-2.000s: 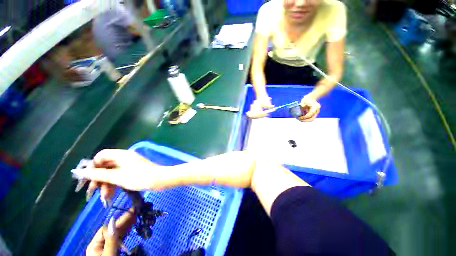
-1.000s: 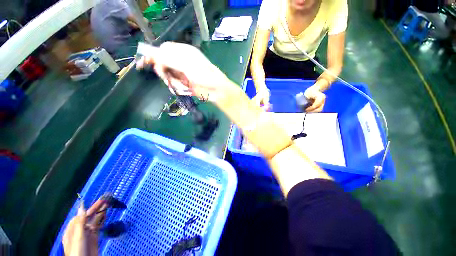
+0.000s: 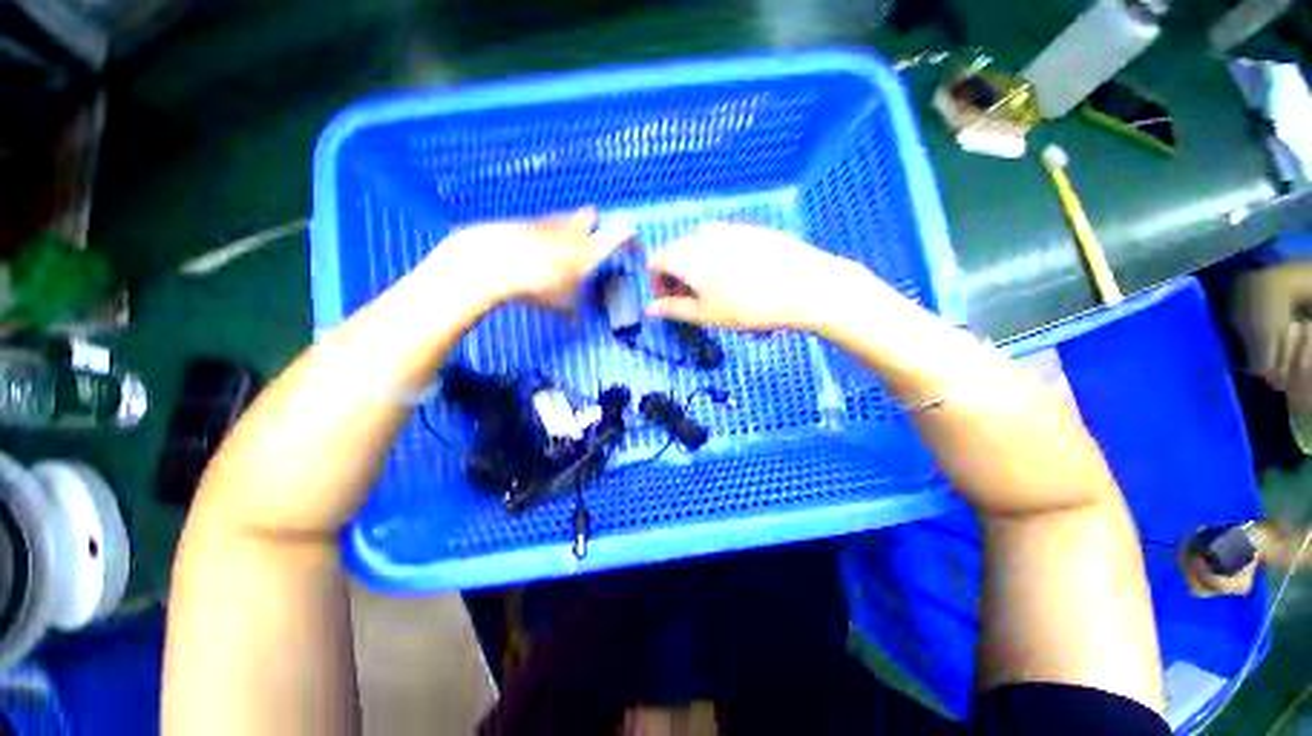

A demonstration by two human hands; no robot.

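Observation:
A light blue perforated basket (image 3: 633, 549) lies in front of me. A tangled pile of black power adapters with cords (image 3: 525, 446) rests in its near left part, some with pale labels. One adapter with a pale label (image 3: 622, 305) is between my hands, and another black piece (image 3: 694, 342) lies just below my right hand. My left hand (image 3: 554, 259) is blurred over the basket's middle, close to the labelled adapter; its grip cannot be told. My right hand (image 3: 720, 276) is beside it with fingers curled; whether it holds the adapter cannot be told.
A solid blue bin (image 3: 1122, 388) is at the right, with a coworker's hand (image 3: 1220, 561) holding a dark block over it. A white bottle (image 3: 1091, 58), phone (image 3: 1130, 115) and pale yellow stick (image 3: 1082, 230) lie upper right. A dark case (image 3: 205, 429) and white round object (image 3: 65, 546) are left.
The view has turned left and down, centring the basket. My right hand has come back from over the bench into the basket, without the dark bundle. Both hands are now close together.

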